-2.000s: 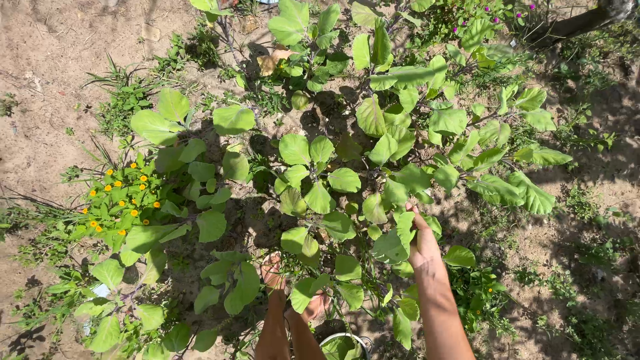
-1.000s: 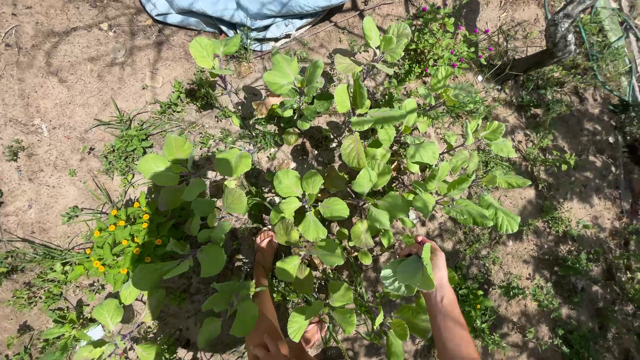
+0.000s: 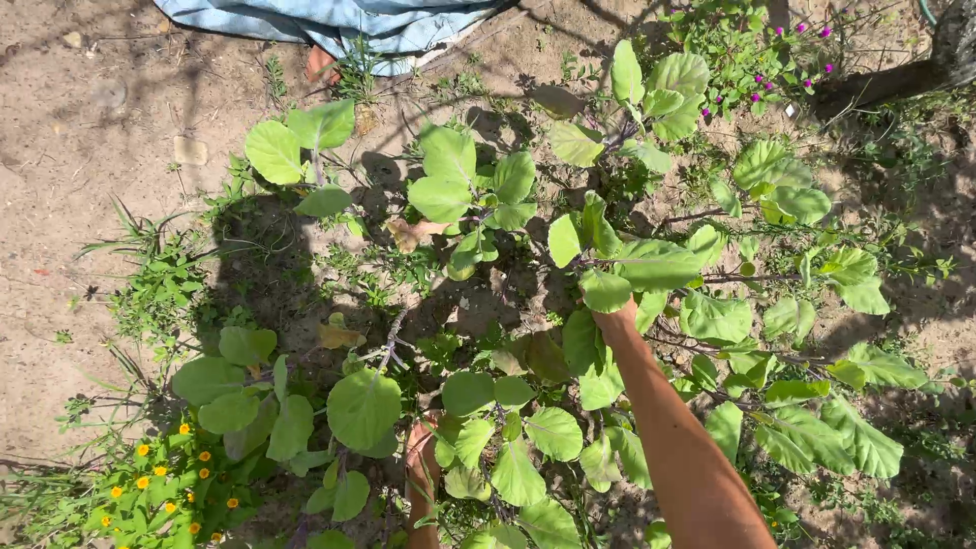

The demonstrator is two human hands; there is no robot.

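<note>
My right hand (image 3: 614,316) reaches in from the lower right, among the broad green leaves of a purple-stemmed plant (image 3: 657,265). A rounded leaf (image 3: 606,290) covers its fingers, so their grip is hidden. More leaves hang right beside the wrist. My left hand is not in view. Below and left of my right hand, a bare foot (image 3: 424,442) shows partly between leaves. A stem with its leaves gone (image 3: 392,341) stands above the foot. Other leafy plants of the same kind (image 3: 518,465) spread around the foot and forearm.
Blue cloth (image 3: 335,23) lies on sandy ground at the top. Yellow-orange flowers (image 3: 143,482) grow at the lower left, magenta flowers (image 3: 756,97) at the upper right. Beside these is a dark trunk or branch (image 3: 877,85). Low weeds (image 3: 160,290) and a flat stone (image 3: 191,150) are at left.
My right hand has moved up among the leaves; a second ago it held loose leaves, which no longer show in it. The container at the bottom edge two seconds ago is out of view.
</note>
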